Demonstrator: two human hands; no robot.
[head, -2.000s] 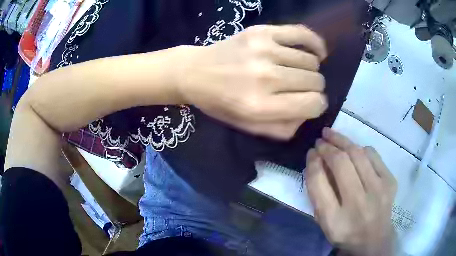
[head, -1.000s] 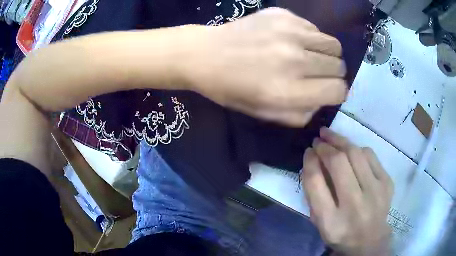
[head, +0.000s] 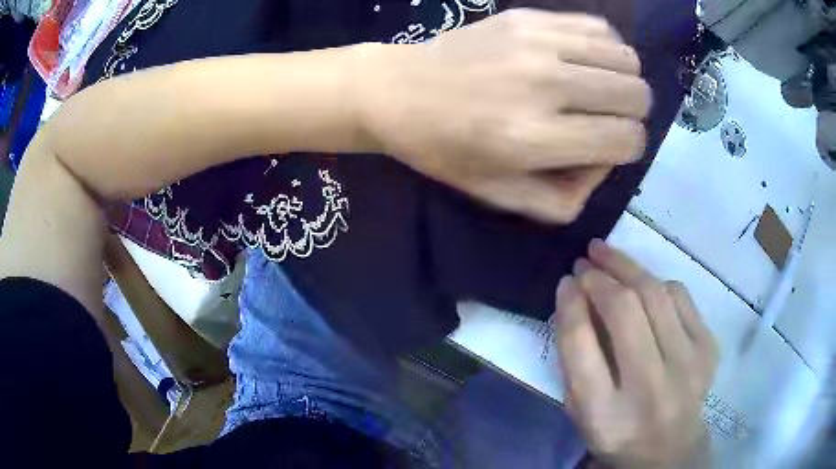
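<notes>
The dark purple-black embroidered garment [head: 367, 247] lies across the lap and onto the white table, with cream scalloped embroidery [head: 289, 215] along its left part. My left hand [head: 522, 114] reaches over the cloth with its fingers curled into a fist, knuckles up. Its fingertips and anything in them are hidden, and it is slightly blurred. My right hand [head: 637, 343] is at the lower right, its fingertips closed on the garment's plain edge near the table. No tool can be made out in either hand.
The white machine table [head: 715, 229] is at the right, with a brown patch [head: 773, 235] and round metal covers [head: 704, 96]. Grey machine parts show at the top right. A maroon plaid cloth [head: 137, 224] and an orange-rimmed container [head: 44, 46] are at the left.
My left hand has moved up and right over the cloth, still curled. My right hand has barely moved at the edge. The view has shifted slightly.
</notes>
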